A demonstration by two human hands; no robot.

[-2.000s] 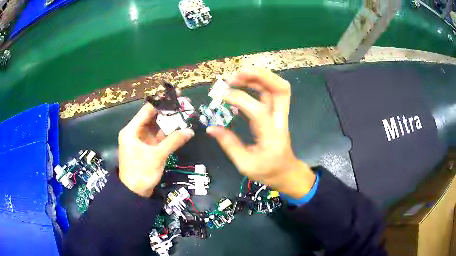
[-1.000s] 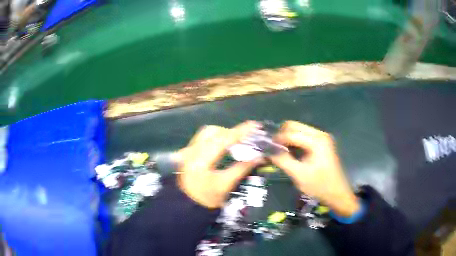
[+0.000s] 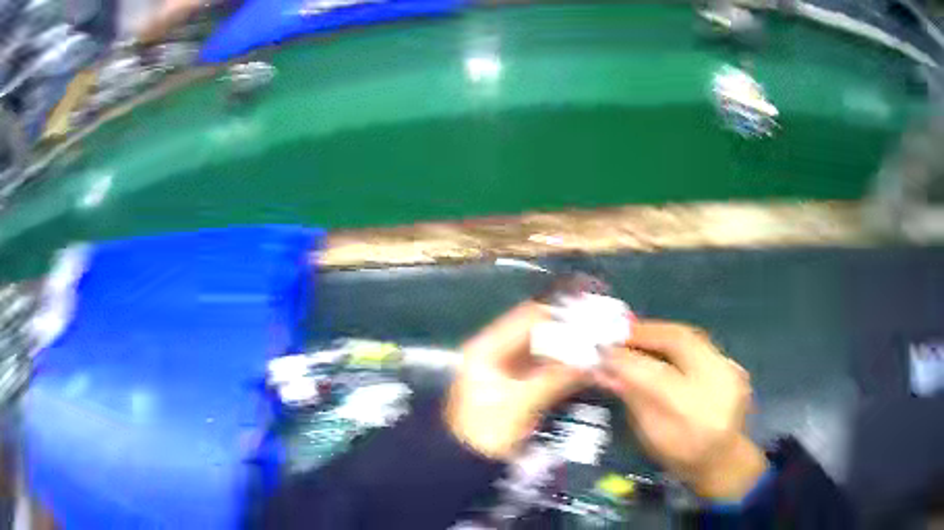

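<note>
The view is blurred. A small white unit (image 3: 582,329) with a dark part at its top is held between my two hands, above the bench. My left hand (image 3: 507,383) grips it from the left with thumb and fingers. My right hand (image 3: 688,399), with a blue band at the wrist, holds its right side. The unit's fine details and wires cannot be made out. Loose wired units lie below my hands (image 3: 580,435), partly hidden by my hands and sleeves. Another cluster of wired units (image 3: 347,399) lies to the left.
Blue plastic sheets (image 3: 171,362) lie at the left. A green conveyor belt (image 3: 497,155) with a worn edge rail (image 3: 621,230) runs across the back, carrying a white unit (image 3: 745,101). A dark mat (image 3: 895,342) lies at the right.
The view has swung left, so the scene appears further right. My hands, apart two seconds ago with a part in each, are together on one white unit, whose white face now shows.
</note>
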